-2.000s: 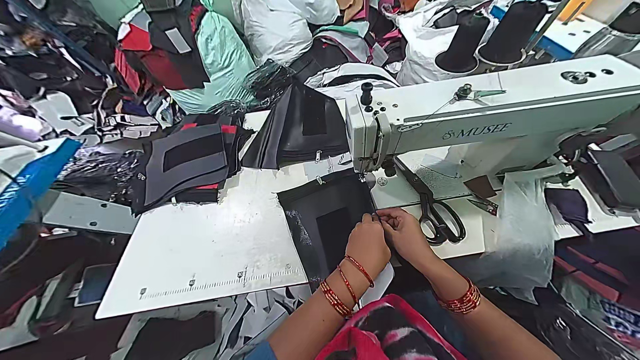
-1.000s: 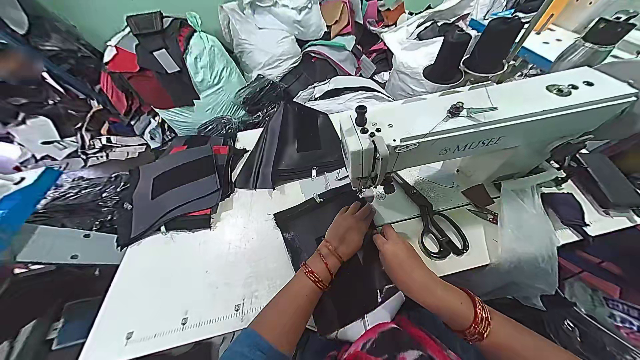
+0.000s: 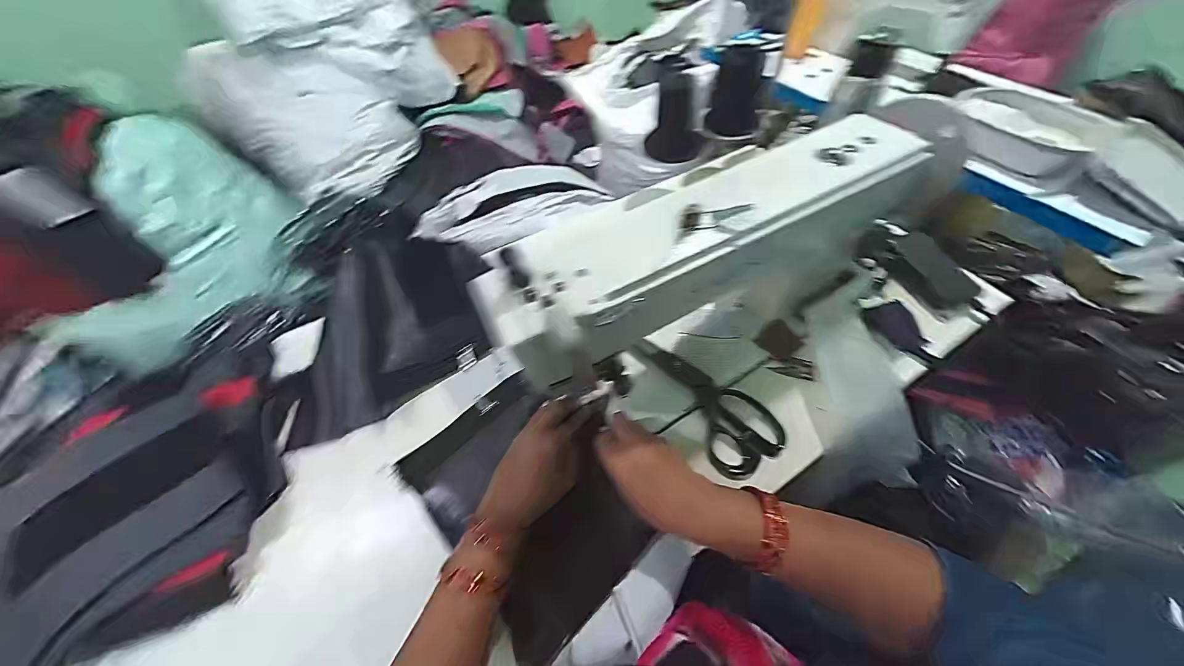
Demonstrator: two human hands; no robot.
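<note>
A dark fabric panel lies on the white table of a sewing machine, its upper right edge by the needle area. My left hand rests on the panel, fingertips just below the machine head. Close to its right, my right hand is at the panel's edge with fingers bent; blur hides whether they pinch it. Black-handled scissors lie on the machine bed right of my right hand. The needle and presser foot are too blurred to make out.
Stacked dark panels with red parts lie at the left, and more dark panels stand behind the work. Black thread cones are behind the machine. A translucent plastic bag hangs right of the scissors. Stuffed sacks fill the back.
The view has turned and blurred. My left hand, flat on the panel a second ago, has its fingertips close under the machine head; my right hand has moved up toward the needle area too.
</note>
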